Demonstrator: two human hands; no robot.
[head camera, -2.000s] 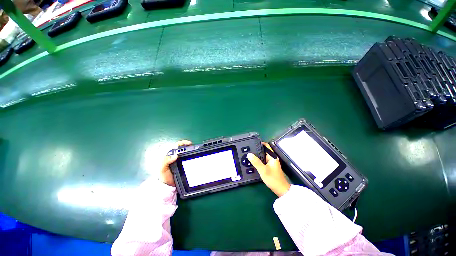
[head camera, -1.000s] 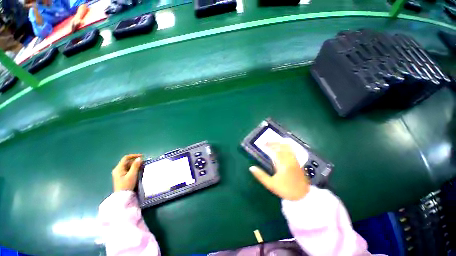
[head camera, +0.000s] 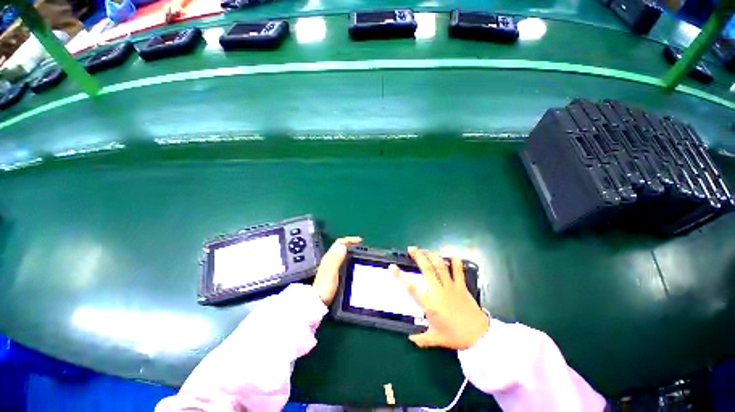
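Observation:
A dark grey handheld unit (head camera: 383, 291) with a lit white screen lies in front of me on the green bench. My left hand (head camera: 331, 272) holds its left end. My right hand (head camera: 448, 301) is spread over its right part, a finger at the screen, and covers the keypad. A second handheld unit (head camera: 248, 261) lies just to the left, its screen lit white and its round keypad at its right end, with no hand holding it. A white cable (head camera: 459, 396) curves up from the bench edge near my right wrist; its upper end is hidden.
Stacked dark units (head camera: 620, 165) stand on edge at the right. A green rail (head camera: 379, 66) crosses behind the bench, with several dark units (head camera: 383, 24) spaced beyond it. A small cream strip (head camera: 389, 393) lies near the front edge. Blue surfaces (head camera: 89, 393) show at lower left.
My left hand has left the left unit and now holds the right one. The right unit has turned from slanted to nearly level and sits closer to the other unit. The camera view has shifted.

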